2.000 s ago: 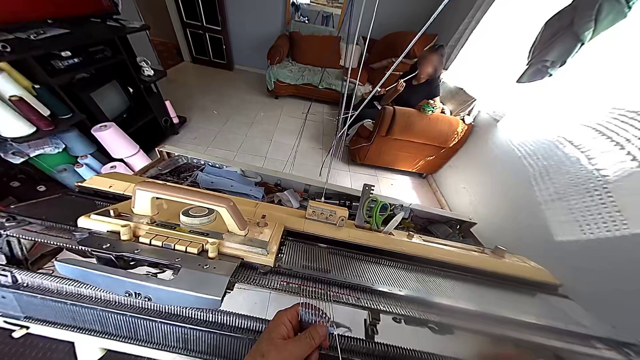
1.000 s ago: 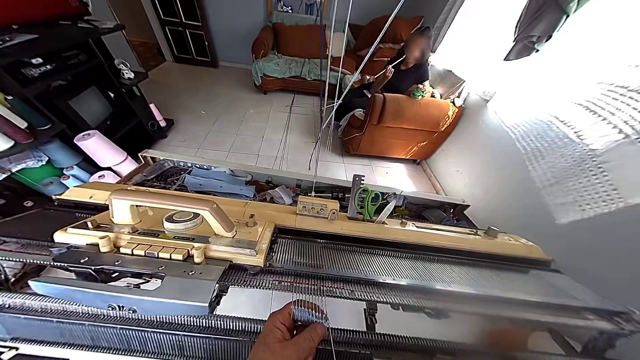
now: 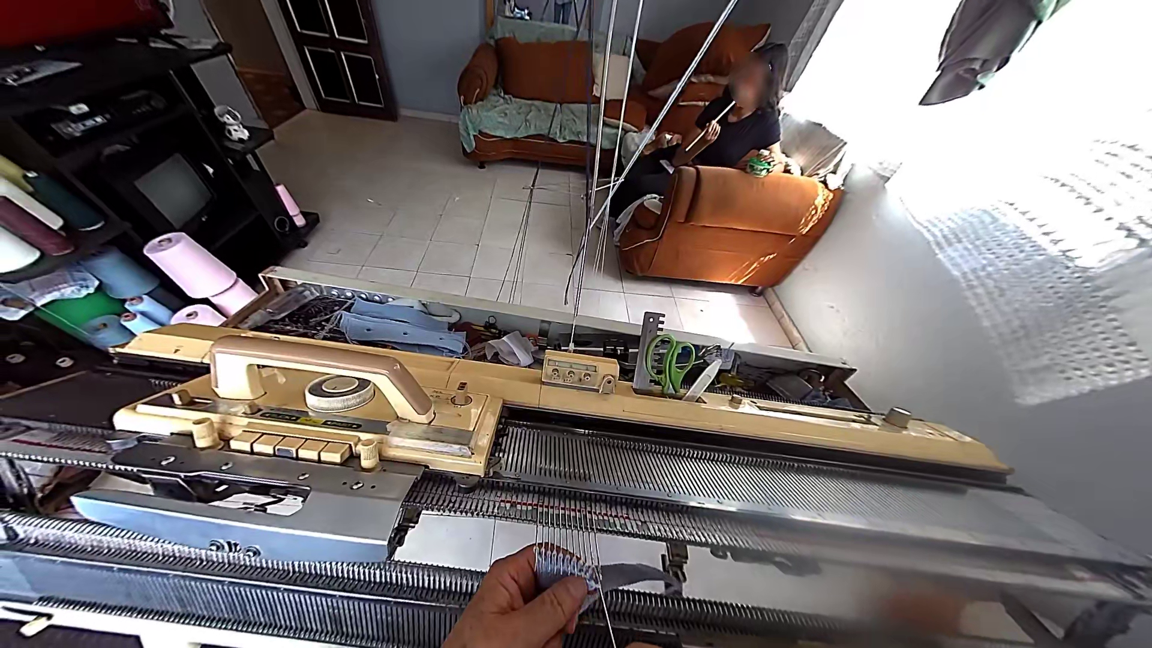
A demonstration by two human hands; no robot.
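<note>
My left hand [image 3: 531, 598] is at the bottom middle, pinching a small blue-grey knitted piece [image 3: 565, 569] between thumb and fingers. Strands run up from the top edge of this piece to the needles of a flatbed knitting machine [image 3: 720, 470]. A grey-blue strip [image 3: 634, 574] extends right of the piece, and a thin yarn hangs down beside my thumb. Only a sliver of my right hand [image 3: 643, 644] seems to show at the bottom edge; its fingers and anything in them are hidden. The machine's cream carriage [image 3: 315, 396] sits to the left, over the needle beds.
Behind the machine, a tray [image 3: 504, 304] holds tools and cloth pieces, near green-handled scissors [image 3: 670, 362]. Yarns rise from the tension unit [image 3: 579, 371]. Yarn cones [image 3: 189, 264] stand at left. A person [image 3: 751, 117] sits in an orange armchair [image 3: 747, 225], holding a thin stick.
My left hand keeps its pinch on the knitted piece. A bit of skin now shows at the bottom edge, right of that hand. The carriage has not moved along the bed.
</note>
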